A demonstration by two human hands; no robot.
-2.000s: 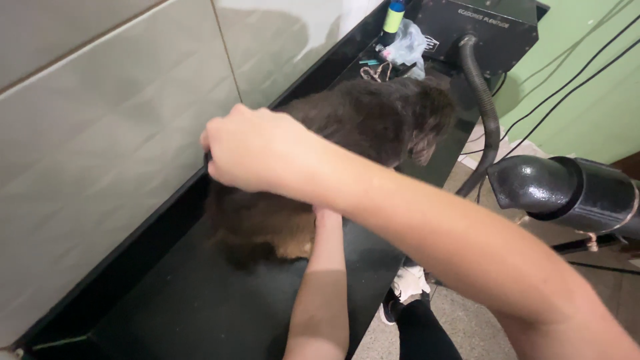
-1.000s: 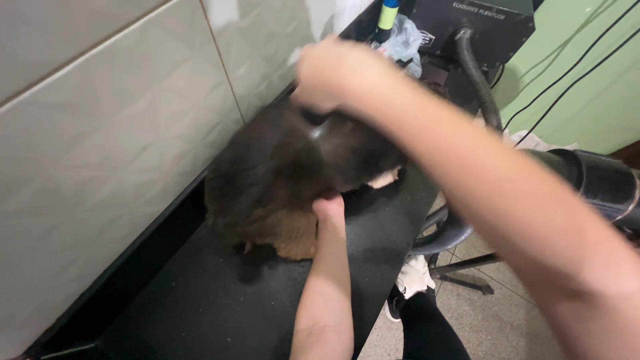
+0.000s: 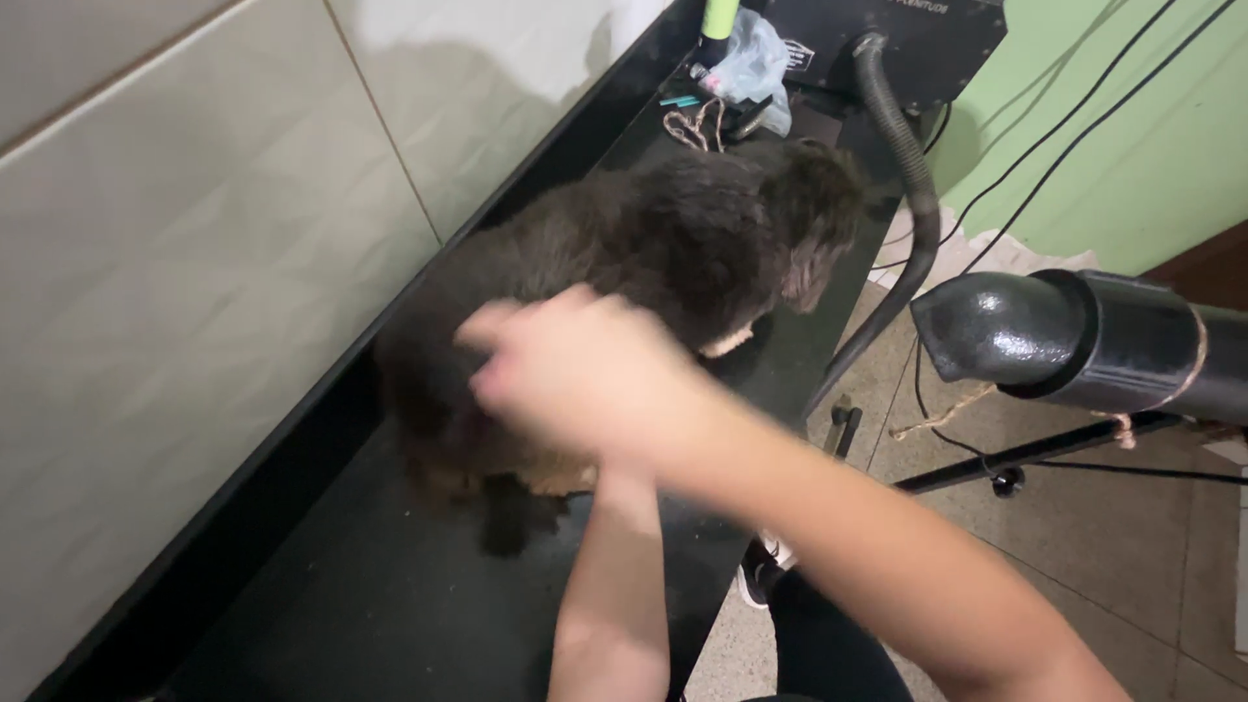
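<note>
A dark-furred dog (image 3: 673,224) with tan feet stands on a black table (image 3: 322,595), its head toward the upper right and its rear toward me at the left. My right hand (image 3: 575,370), blurred by motion, is over the dog's flank and rear; whether it holds anything cannot be made out. The forearm of my left hand reaches up from the bottom, and the hand itself is hidden behind my right hand, near the dog's underside.
A black box-shaped machine (image 3: 897,44) with a ribbed hose (image 3: 902,146) stands at the table's far end, beside a plastic bag (image 3: 756,58), a bottle (image 3: 719,24) and cord. Tiled wall (image 3: 195,292) borders the left. A black stand-mounted nozzle (image 3: 1014,327) and cables are at the right.
My right hand has come down from above the dog's back to its flank. The dog's head, hidden one second ago, shows again.
</note>
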